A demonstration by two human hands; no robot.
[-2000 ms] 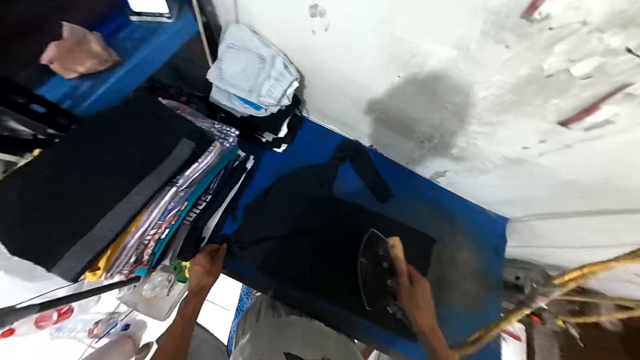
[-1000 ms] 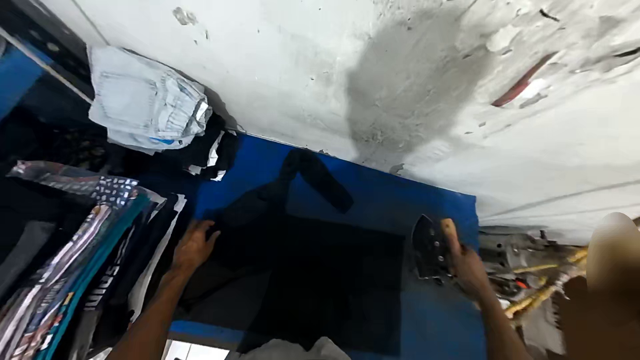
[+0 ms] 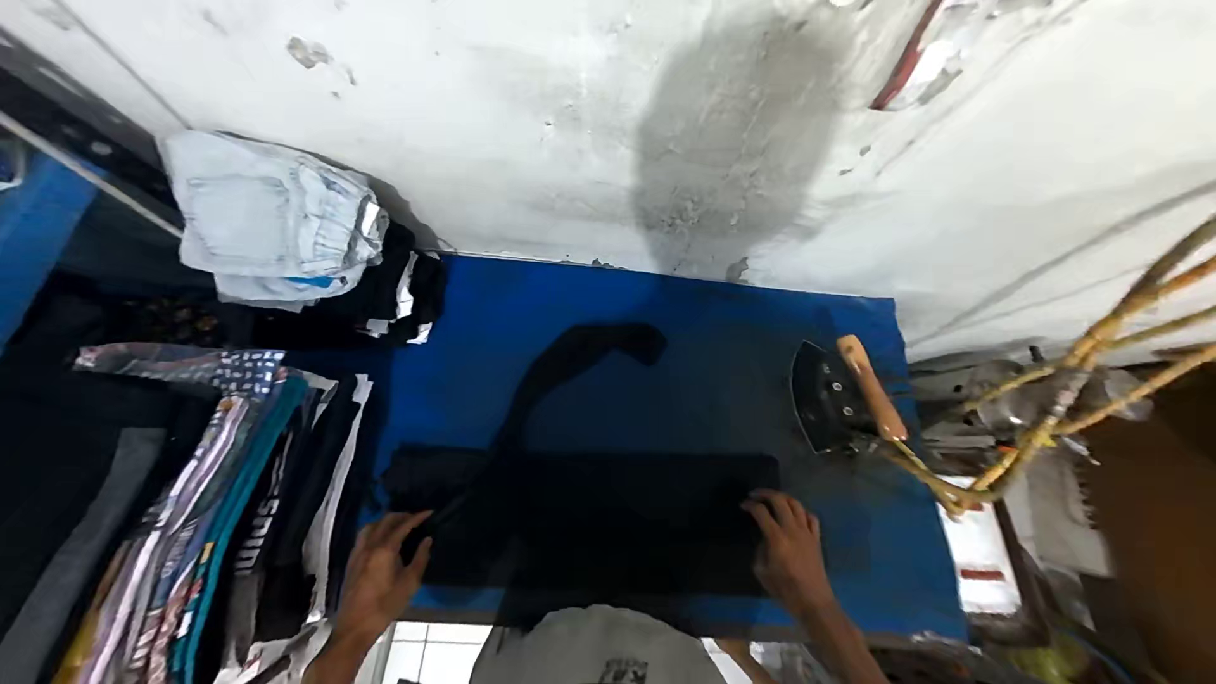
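Note:
A black garment (image 3: 608,522) lies on the blue-covered table (image 3: 722,332), folded into a long band, with a narrow dark piece stretching up from its left part. At the band's left end, my left hand (image 3: 385,565) touches the cloth with thumb and fingertips. My right hand (image 3: 784,541) has its fingertips on the right end; whether either hand pinches the fabric is hard to see. An electric iron (image 3: 826,399) with a wooden handle rests on the table to the right, beyond my right hand and touched by neither hand.
Folded clothes (image 3: 237,484) form a large stack at the left. Light blue denim (image 3: 256,209) tops another pile against the white wall (image 3: 532,123). A cloth-wrapped cord (image 3: 1064,399) runs from the iron up to the right. Assorted items lie past the table's right edge.
My right hand has let go of the iron, which now stands at the table's right side, and is at the garment. The garment has been folded into a narrower band. My left hand remains at its left end.

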